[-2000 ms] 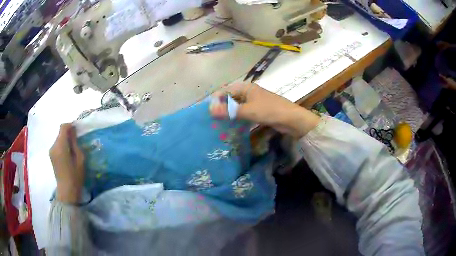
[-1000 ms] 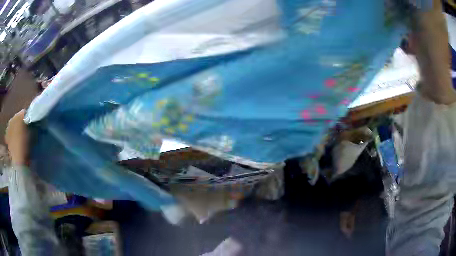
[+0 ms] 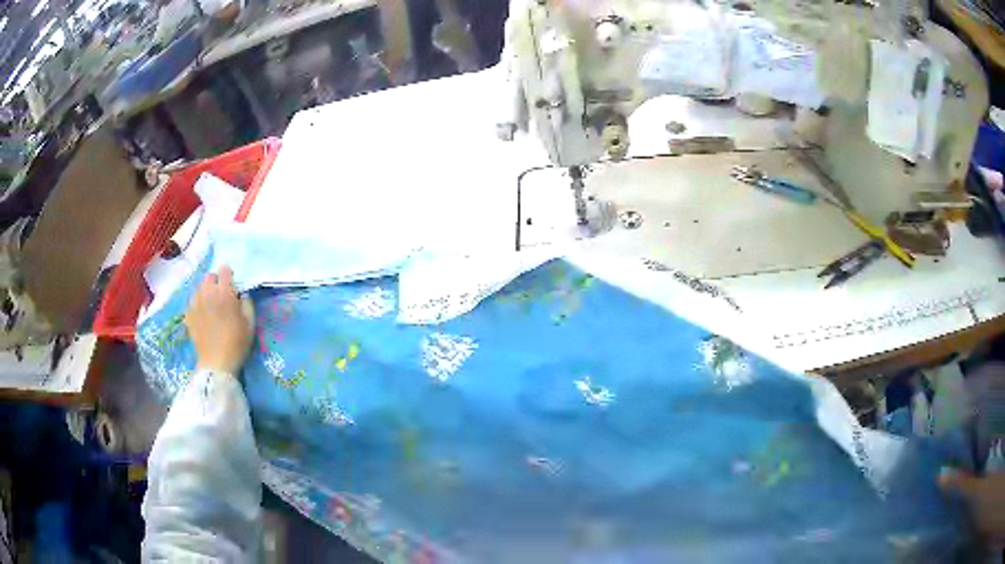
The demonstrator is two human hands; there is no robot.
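Note:
A large blue floral cloth [image 3: 529, 408] lies spread over the front of the white machine table and hangs over its edge. Its upper edge reaches just below the needle area [image 3: 582, 209] of the cream sewing machine. A paler flap folds back at the cloth's upper edge. My left hand [image 3: 220, 320] rests on the cloth's left part, fingers near its edge; whether it grips is unclear. My right hand [image 3: 975, 496] is at the right rim, cut off by the picture's edge and blurred, at the cloth's right end.
A red basket [image 3: 165, 237] with white scraps stands left of the table [image 3: 375, 165]. Blue-handled snips [image 3: 775, 184], a yellow-ended tool [image 3: 882, 239] and dark-jawed pliers [image 3: 851, 264] lie on the right. Papers [image 3: 733, 55] hang on the machine. Ruler marks show near the front edge.
The cloth, raised and blurred a second ago, now lies spread on the table. My left hand has come down onto it; my right hand has moved down to the right rim.

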